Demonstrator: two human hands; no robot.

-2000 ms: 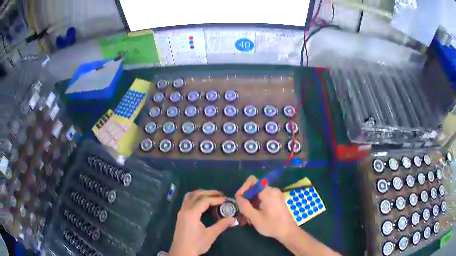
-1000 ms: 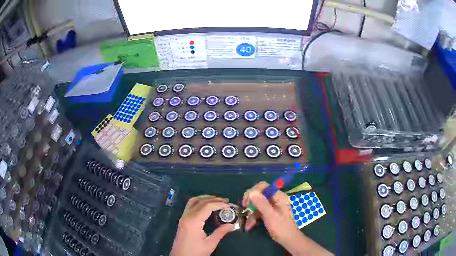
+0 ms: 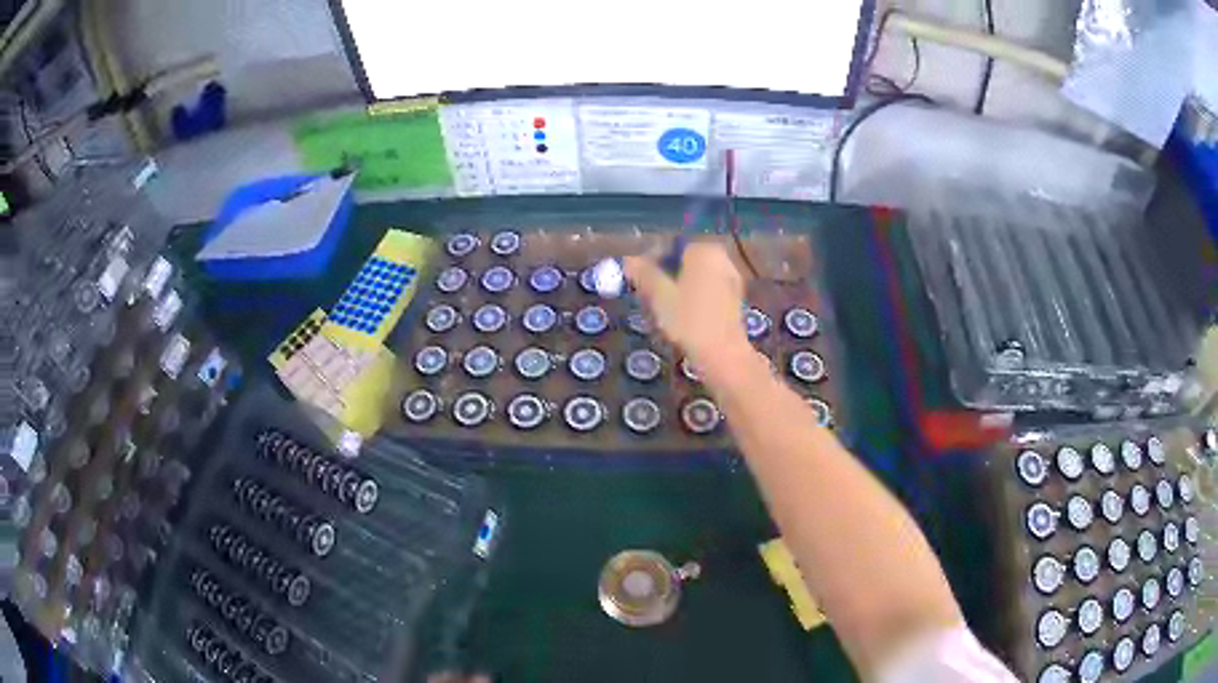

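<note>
My right hand point(image 3: 697, 300) is over the centre blister tray point(image 3: 588, 438). Its fingertips pinch a bright, blurred disc, apparently a speaker driver point(image 3: 609, 276), above the second row from the back. The blurred dark probe point(image 3: 700, 230) is also in this hand, with its red lead point(image 3: 731, 180) rising behind. The round metal fixture point(image 3: 640, 587) lies on the green mat with no hand on it and a short stub on its right. My left hand point(image 3: 458, 678) shows only as a sliver at the bottom edge; its fingers are hidden.
A slotted supply tray point(image 3: 387, 567) stands left and stacked trays point(image 3: 100, 440) far left. Sticker sheets point(image 3: 374, 294) and a blue bin point(image 3: 274, 240) are back left. Another sticker sheet point(image 3: 793, 582) lies partly under my right forearm. Right are a filled tray point(image 3: 1069, 540) and ribbed empty trays point(image 3: 1055, 300).
My right hand has moved from the fixture up over the centre tray with the probe and a disc. My left hand has let go of the fixture and dropped almost out of view.
</note>
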